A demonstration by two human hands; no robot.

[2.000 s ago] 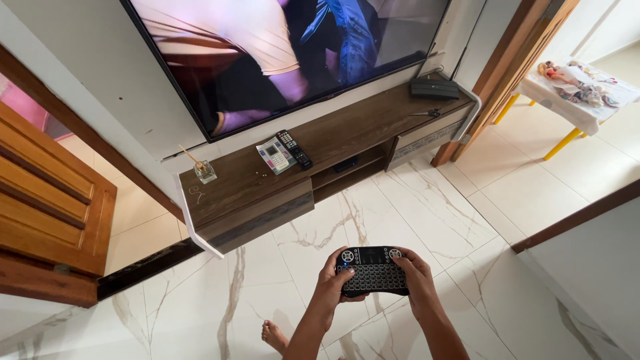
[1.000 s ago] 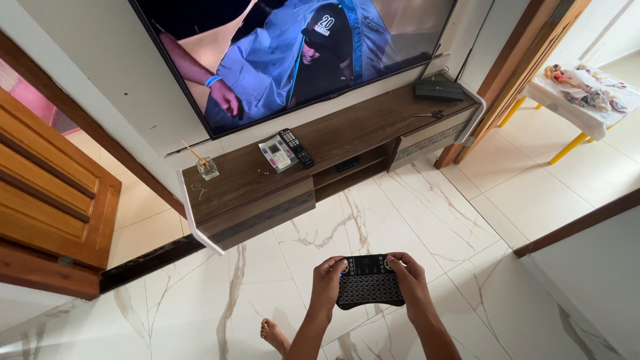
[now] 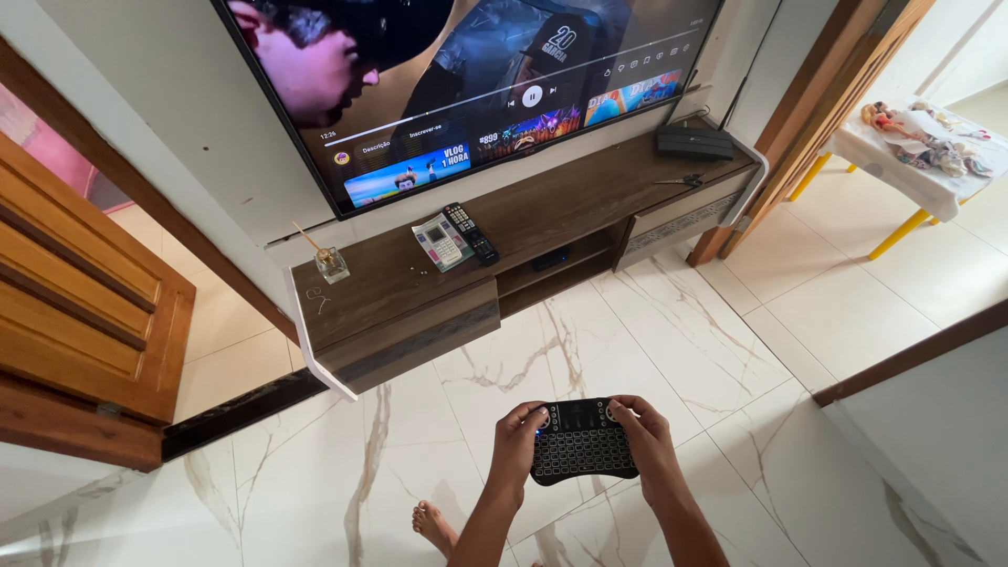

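A black mini wireless keyboard [image 3: 583, 453] is held over the floor between my two hands. My left hand [image 3: 516, 441] grips its left end, with the thumb on the round pad at the upper left corner. At the right end, my right hand [image 3: 647, 441] holds it, thumb on the other round pad. A small blue light glows beside the left thumb. The wall-mounted television [image 3: 472, 94] shows a video with playback controls and a row of thumbnails along the bottom.
Below the television, a dark wooden TV shelf [image 3: 551, 201] carries a glass reed diffuser [image 3: 332, 266], a black remote control [image 3: 471, 234], a light-coloured remote [image 3: 442, 243], scissors [image 3: 679, 182] and a black router [image 3: 694, 143]. Dolls [image 3: 933, 138] lie on a small table [image 3: 969, 185]. A wooden door [image 3: 79, 291] stands left.
Playback controls and thumbnails have appeared over the television picture, and the scene on it is different. Both hands keep hold of the keyboard.
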